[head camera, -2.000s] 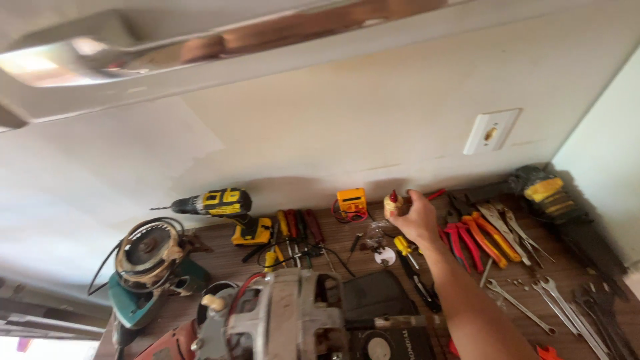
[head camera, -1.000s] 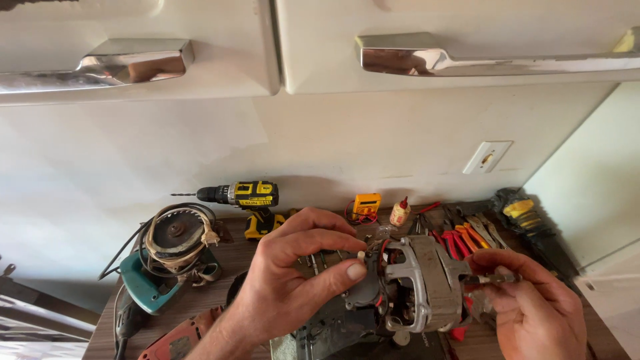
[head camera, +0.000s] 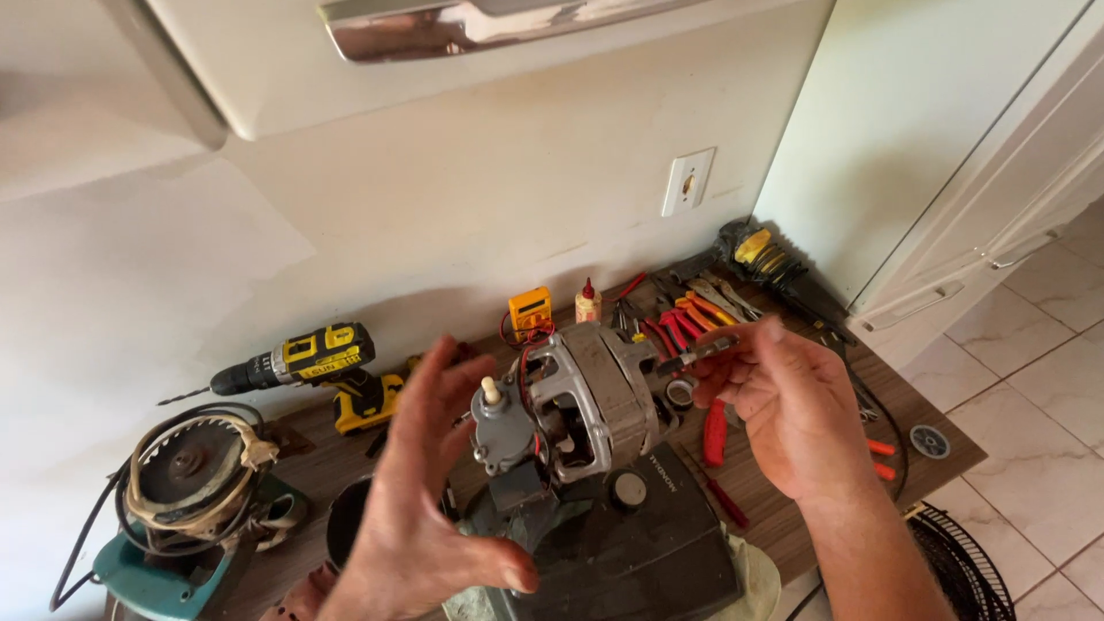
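An electric fan motor (head camera: 599, 388) with a metal housing and a grey gearbox (head camera: 503, 427) rests on a black plastic fan base (head camera: 621, 535) bearing a round knob. My left hand (head camera: 423, 492) is left of the gearbox, fingers spread, holding nothing. Beside the motor's right end is my right hand (head camera: 785, 397), its fingers curled near the motor shaft (head camera: 703, 352); whether they touch the shaft is unclear. A small metal ring (head camera: 680, 393) is between the motor and my right hand.
A yellow cordless drill (head camera: 319, 362) and a teal circular saw (head camera: 185, 492) stand left. Behind the motor are a yellow multimeter (head camera: 530, 312), a red-capped bottle (head camera: 588, 304) and several pliers (head camera: 690, 319). A black fan grille (head camera: 962, 565) is at lower right, a cabinet handle (head camera: 483, 26) above.
My left hand has come off the gearbox side of the motor and opened. Two seconds ago a hand held the red-capped bottle, which now stands by the multimeter. The view has shifted.
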